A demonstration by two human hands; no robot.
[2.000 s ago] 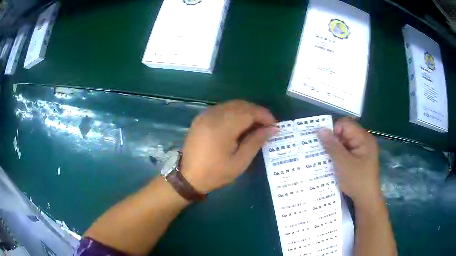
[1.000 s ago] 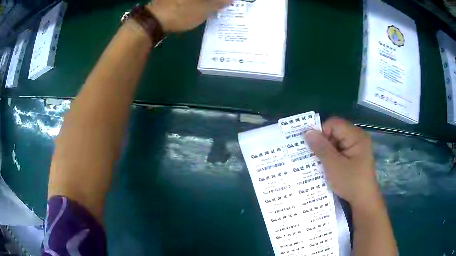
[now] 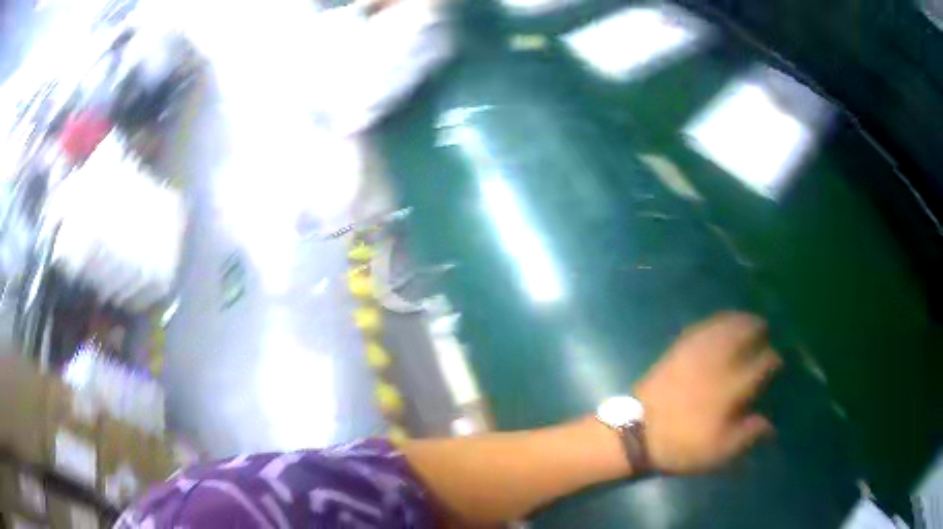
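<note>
My left hand (image 3: 713, 398), with a watch on the wrist, is over the green ledge at the lower right. It is blurred; thumb and fingers look apart, and no sticker shows in it. White boxes, washed out by blur, lie on the green belt at the upper right, one at the top (image 3: 636, 41) and one farther right (image 3: 755, 129). My right hand is out of the picture. A white edge (image 3: 869, 514) shows at the bottom right; I cannot tell if it is the label sheet.
The shiny green ledge (image 3: 517, 331) runs beside the belt. A person in white (image 3: 383, 62) is at the top. The pale floor (image 3: 217, 382) has a yellow marking (image 3: 367, 315). Cartons (image 3: 93, 444) are at the lower left.
The view has swung left and blurred. My left hand has come back from the box to over the ledge. My right hand and the clearly seen label sheet have left the picture.
</note>
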